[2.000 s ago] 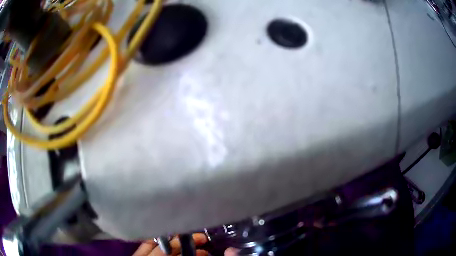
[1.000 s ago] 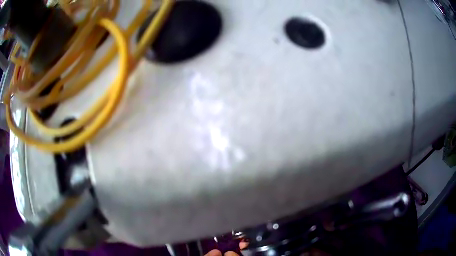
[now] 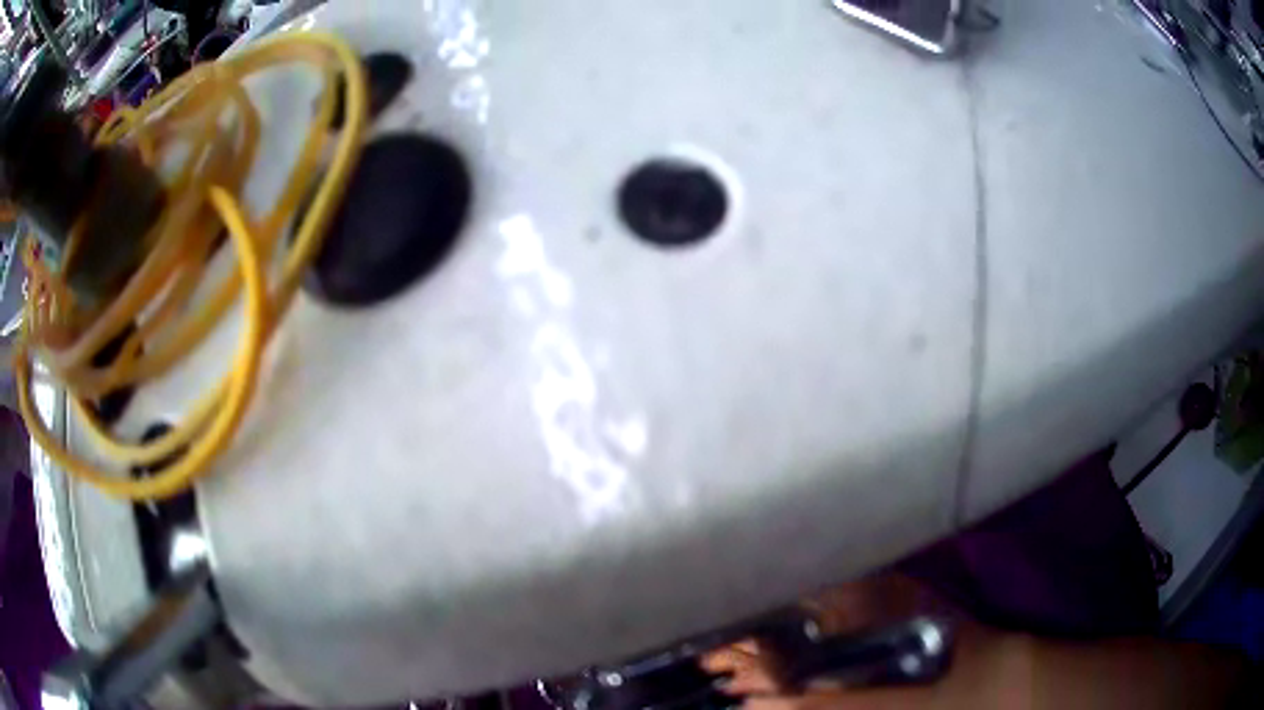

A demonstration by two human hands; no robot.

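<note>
The white sewing machine head (image 3: 776, 361) fills most of the view, seen close from above. Purple cloth (image 3: 1047, 555) shows below its front edge at the lower right. My right hand (image 3: 832, 641) is at the bottom edge, beside the purple cloth, with the forearm coming in from the right. It is partly hidden by a shiny metal lever (image 3: 880, 655) and small metal parts, and I cannot tell if it holds anything. My left hand is not in view. The needle and presser foot are hidden under the head.
Loose yellow cord (image 3: 250, 333) coils around a dark post on the head's left. A metal guard (image 3: 132, 645) juts out at the lower left. A dark rod with a ball end (image 3: 1196, 407) and a green packet (image 3: 1241, 430) lie at right. Blurred clutter is at the upper left.
The view has shifted, so the cord and dark caps sit lower and further left. The right hand and forearm now show at the lower right; the fingertips seen earlier at bottom centre have changed place.
</note>
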